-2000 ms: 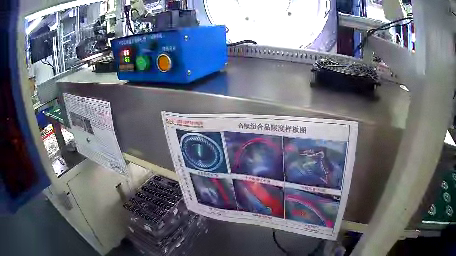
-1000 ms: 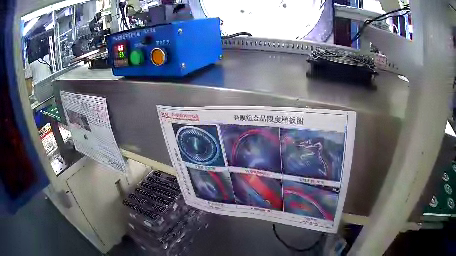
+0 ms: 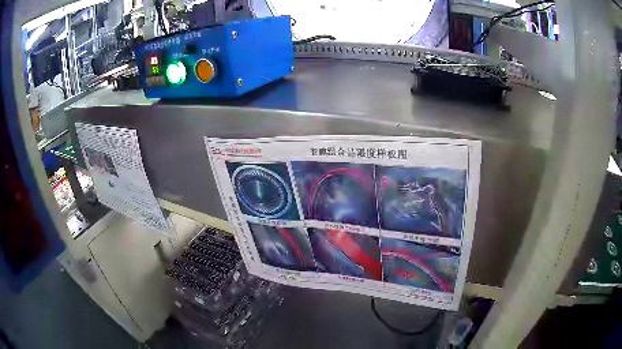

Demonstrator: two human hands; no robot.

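Neither my left hand nor my right hand is in the picture. Nearest in front of me, a white limit sample chart (image 3: 344, 219) with six blue and red photos hangs on the steel front. A blue controller box (image 3: 256, 58) stands on the steel bench top (image 3: 327, 92) at upper left. Its green button glows brightly beside an orange one. A flat black tray (image 3: 460, 85) lies on the bench at upper right; its contents are too blurred to name.
A cream post (image 3: 569, 170) rises at right, with a green surface (image 3: 603, 255) bearing pale rings behind it. Stacked trays of dark parts (image 3: 211, 272) stand low at left. A second notice (image 3: 123, 174) hangs left. A black cable loops below the chart. A person's part shows at far left.
The view has shifted, so the box, chart and black tray sit higher and slightly further left. The green button on the box now glows brightly. No hand has appeared.
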